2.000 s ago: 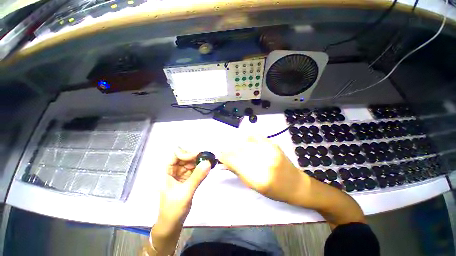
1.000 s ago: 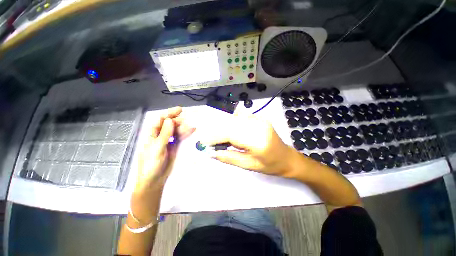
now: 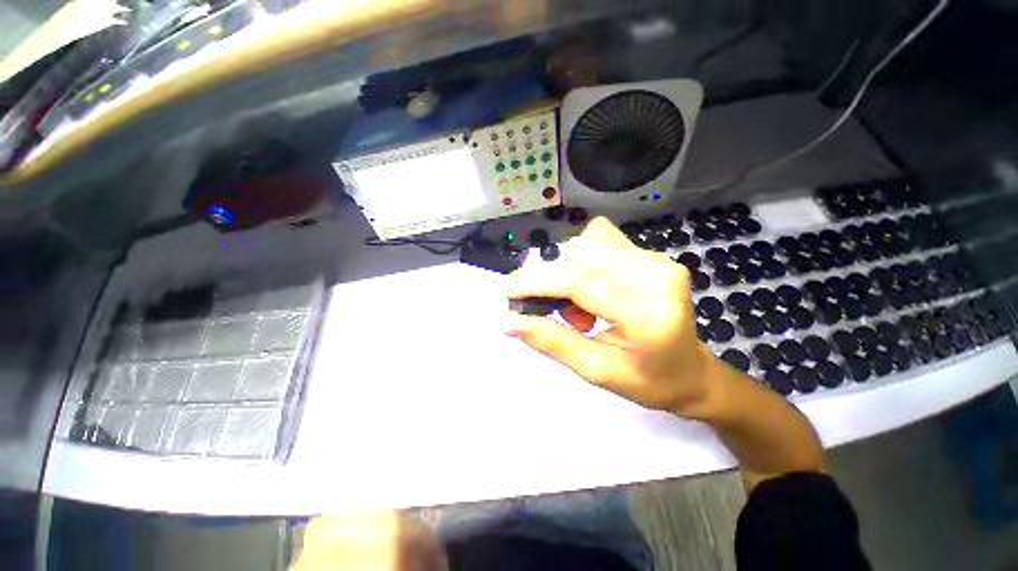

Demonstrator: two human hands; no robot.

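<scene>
My right hand [image 3: 625,318] is over the white bench [image 3: 413,390], left of the rows of discs. It pinches a short dark stick [image 3: 538,305], perhaps a test plug, between thumb and fingers. My left hand [image 3: 363,543] is low at the bottom edge, cut off and overexposed; its fingers and anything in them cannot be seen. Rows of black round modules [image 3: 787,301] stand in clear trays at the right. No loose module shows on the bench in front of me.
An empty clear blister tray [image 3: 229,374] lies at the left. Behind the bench stand a test instrument with a lit screen [image 3: 424,190], a fan [image 3: 627,139] and a small black box [image 3: 488,254] with cable. A wood-edged shelf [image 3: 212,69] crosses above.
My left hand has dropped from the bench to the bottom edge. My right hand has moved slightly right, still with the dark stick. The loose green-faced disc no longer shows on the bench.
</scene>
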